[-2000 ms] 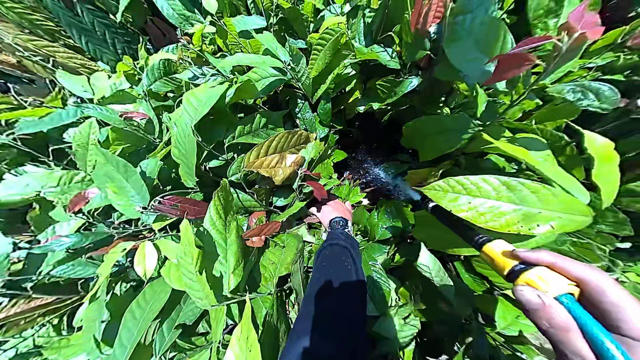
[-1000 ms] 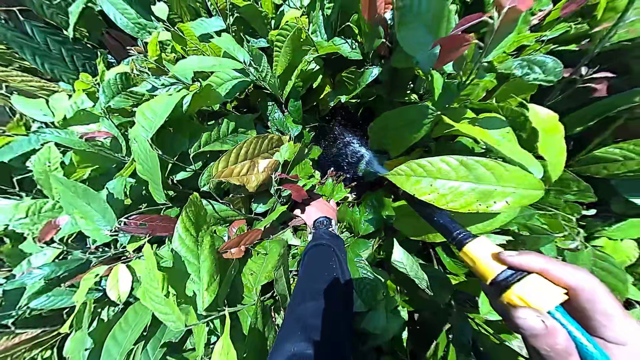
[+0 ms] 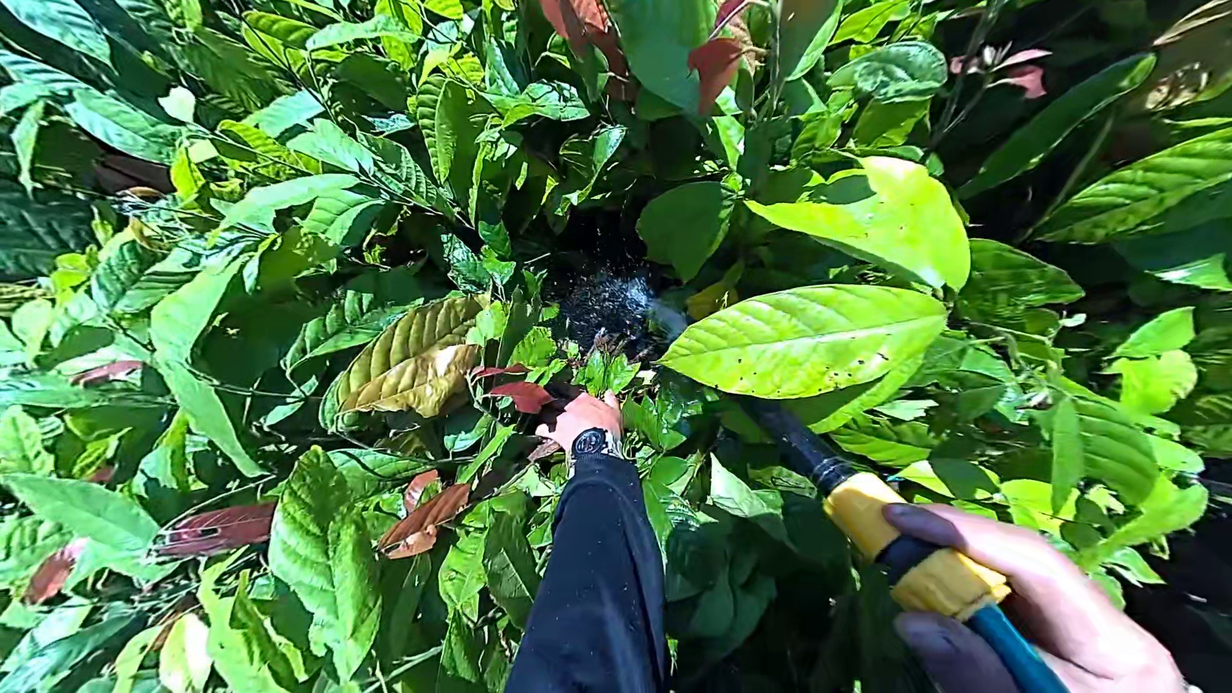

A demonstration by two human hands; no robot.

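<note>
My right hand (image 3: 1039,587) grips a garden hose wand at its yellow and black connector (image 3: 900,549), where a teal hose (image 3: 1011,650) joins it. The wand's black tube (image 3: 794,438) runs up and left, its tip behind a large light-green leaf (image 3: 808,339). A spray of water (image 3: 616,303) spreads in the dark gap among the plants. My left hand (image 3: 584,419), below a dark sleeve and a black wristwatch (image 3: 594,442), reaches into the foliage beside small green sprigs (image 3: 608,371) and a red leaf (image 3: 523,396). Its fingers are partly hidden, so its grip is unclear.
Dense leafy plants surround both hands. A yellow-brown leaf (image 3: 414,356) lies left of the spray, and brownish-red leaves (image 3: 423,520) show lower left. More broad leaves (image 3: 1145,188) stand at the right, with red ones (image 3: 717,67) near the top.
The wand and my right hand have shifted relative to the foliage, and the big light-green leaf now covers the wand's tip, which showed two seconds ago. My left hand stays among the same sprigs.
</note>
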